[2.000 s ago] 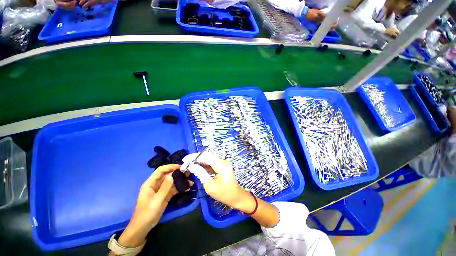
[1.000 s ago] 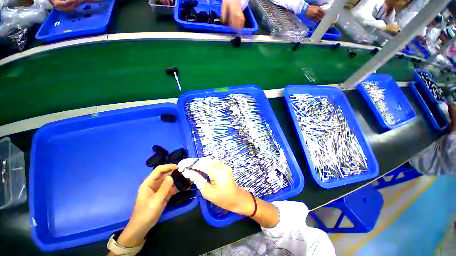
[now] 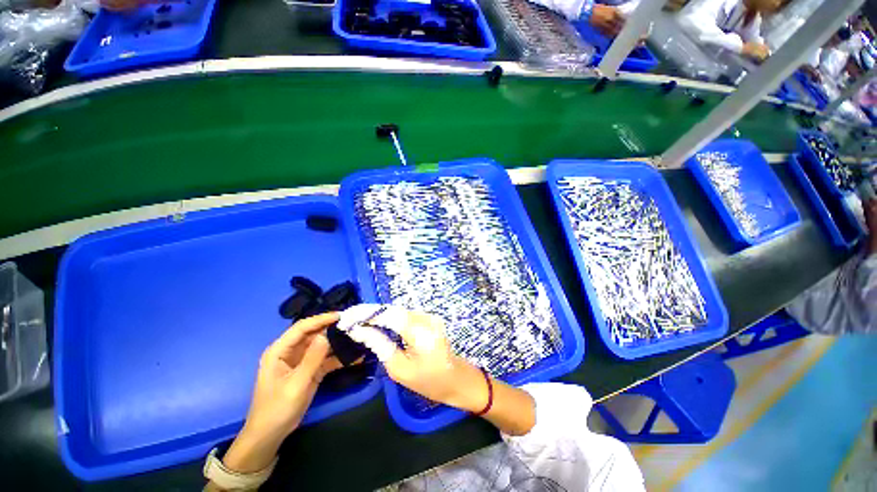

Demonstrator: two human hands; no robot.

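Note:
My left hand [image 3: 293, 370] holds a black housing [image 3: 343, 344] by its sides, above the right end of the left blue tray [image 3: 192, 336]. My right hand [image 3: 418, 360], with white coverings on its fingertips, touches the housing's top and pinches a slim, dark part that looks like a rod [image 3: 388, 333]. Fingers hide where the two parts meet. Several black housings [image 3: 306, 296] lie loose just beyond my hands. The middle tray [image 3: 567, 360] is full of silver-white rods [image 3: 433, 231] and lies beside and under my right hand.
A second rod tray [image 3: 719, 336] and a smaller tray [image 3: 790, 216] stand to the right. Beyond runs the green belt [image 3: 240, 135] with a joined rod-and-housing piece [image 3: 392, 135]. A clear box [image 3: 21, 336] is far left; a blue stool [image 3: 697, 394] is below. People work opposite.
The joined piece on the belt has moved right. A hand opposite reached to the belt and is gone from there. My hands have stayed nearly in place, the right fingers closer over the housing.

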